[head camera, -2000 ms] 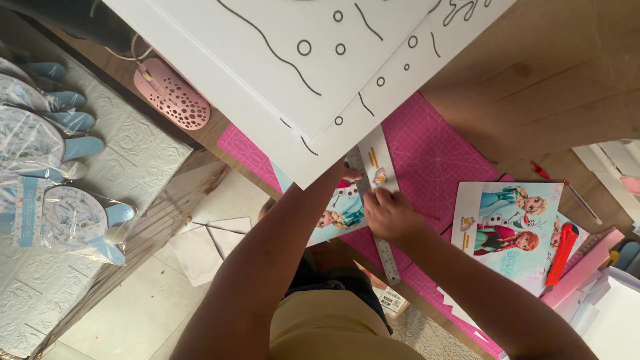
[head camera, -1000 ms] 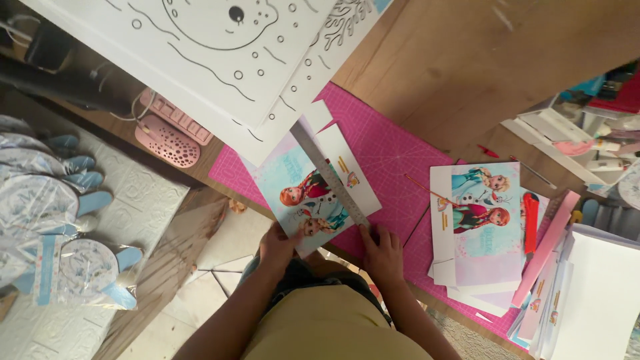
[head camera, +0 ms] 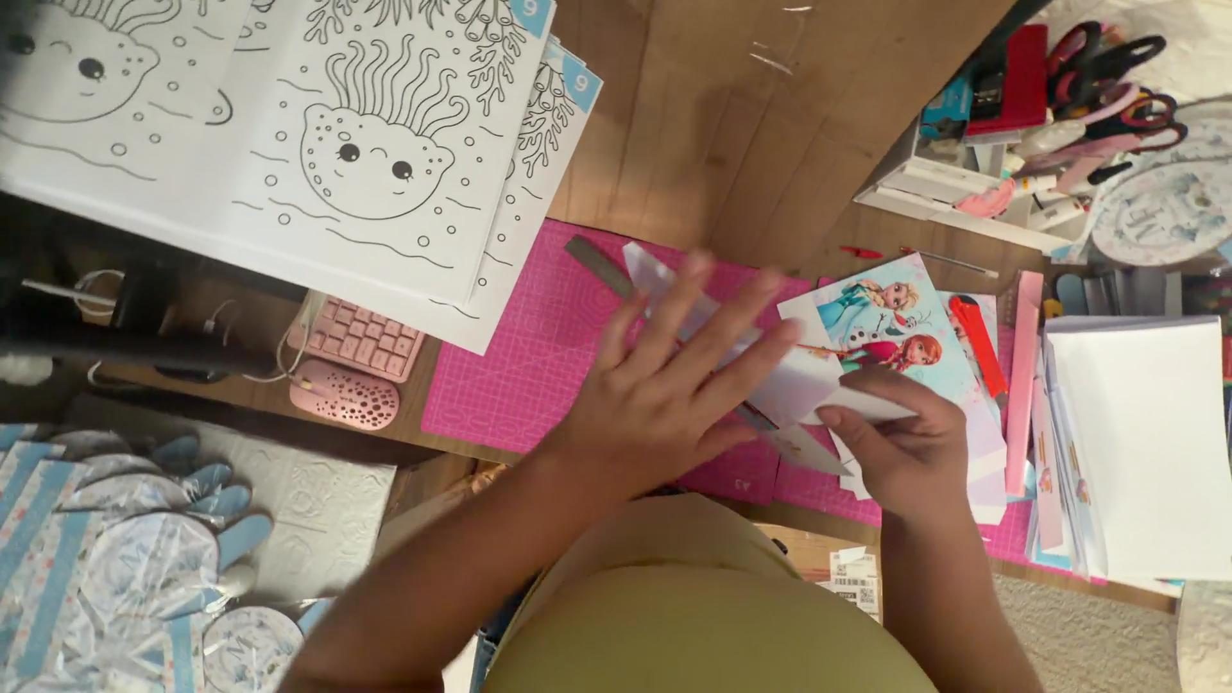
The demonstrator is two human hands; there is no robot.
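My left hand, fingers spread and a little blurred, is over a sheet of paper and the pink cutting mat. Pinched between the thumb and fingers of my right hand is a folded or bent white paper. A metal ruler lies on the mat, its lower part hidden under my left hand and the paper. Right of the hands, printed sheets with cartoon figures lie stacked at an angle, with a red cutter beside them.
Coloring pages stand large at the upper left, above a pink keyboard and pink mouse. At the right are a pink strip, a stack of white paper, a pen and a white organizer with scissors.
My left hand has come off the printed sheet's lower edge and now spreads over the mat. My right hand has left the ruler and moved right, now gripping paper. The view has shifted.
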